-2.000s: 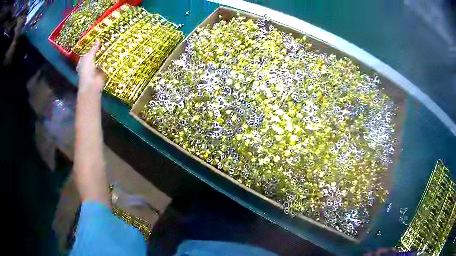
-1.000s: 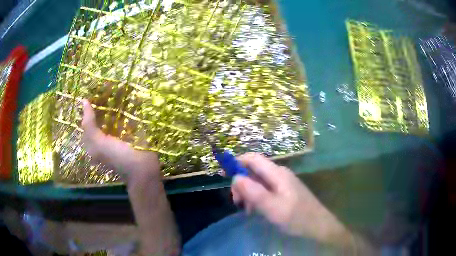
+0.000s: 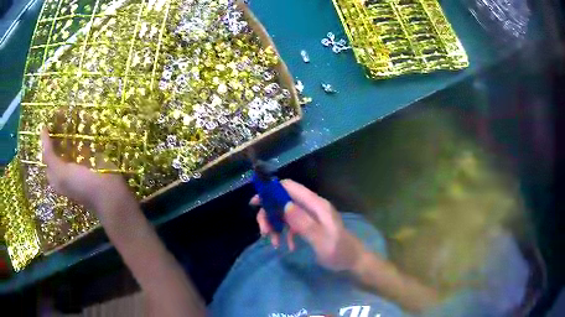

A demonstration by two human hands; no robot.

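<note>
My left hand (image 3: 77, 173) holds a gold parts frame (image 3: 93, 74) over the left part of the cardboard box (image 3: 282, 127). The thumb shows at the frame's lower left; the other fingers are partly hidden behind the grid. Small gold parts are still on the frame. My right hand (image 3: 310, 217) is closed around blue-handled side cutters (image 3: 271, 197), just outside the box's near edge, with the jaws pointing up toward the box and apart from the frame. Mixed gold and silver parts (image 3: 217, 93) fill the box.
A stack of gold frames (image 3: 406, 37) lies on the green top at the upper right, with silver frames (image 3: 502, 15) beyond it. A few silver parts (image 3: 328, 88) lie between box and stack. Another gold stack (image 3: 18, 217) is at the far left. The bench edge runs diagonally in front.
The view has turned right. My left hand, first at the left stack, now holds a frame over the box. The cutters have moved from the frame to outside the box edge.
</note>
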